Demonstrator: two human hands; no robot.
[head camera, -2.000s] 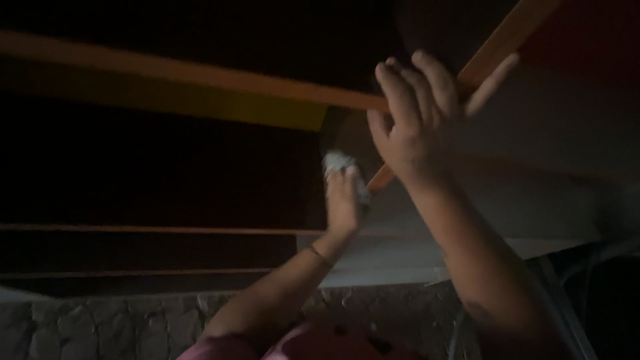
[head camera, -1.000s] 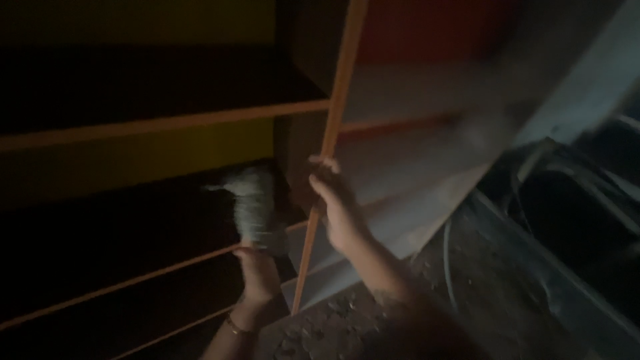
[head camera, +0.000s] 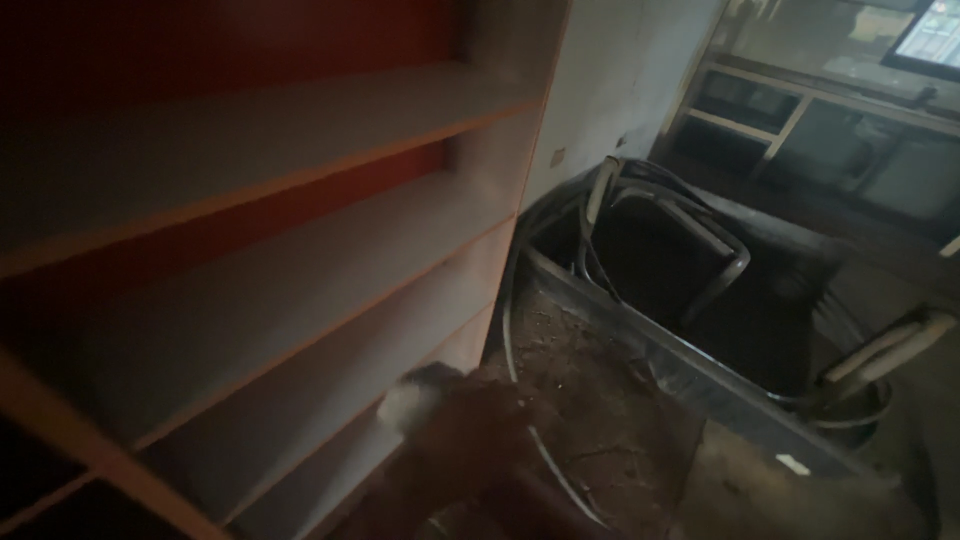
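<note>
A strongly blurred dark shape, which looks like my left hand (head camera: 469, 427), is low in the middle of the head view, in front of the shelf unit's lower right end. At its left side shows a pale, blurred cloth (head camera: 403, 406), apparently held in it; the fingers cannot be made out. The shelf unit (head camera: 300, 292) has grey boards, orange-brown front edges and a red back panel. Whether the cloth touches a lower board cannot be told. My right hand is out of view.
Right of the shelves, a dark, long-sided container or frame (head camera: 675, 352) holds metal-tube chair frames (head camera: 731, 262). A thin pale cable or hose (head camera: 551, 461) lies on the dirty, cracked floor (head camera: 600, 420). A counter with cabinets (head camera: 847, 150) stands at the back right.
The view has swung right to the red-backed shelves. My right hand, on the upright's edge one second ago, is out of view. The cloth in my left hand is now before the lower right boards.
</note>
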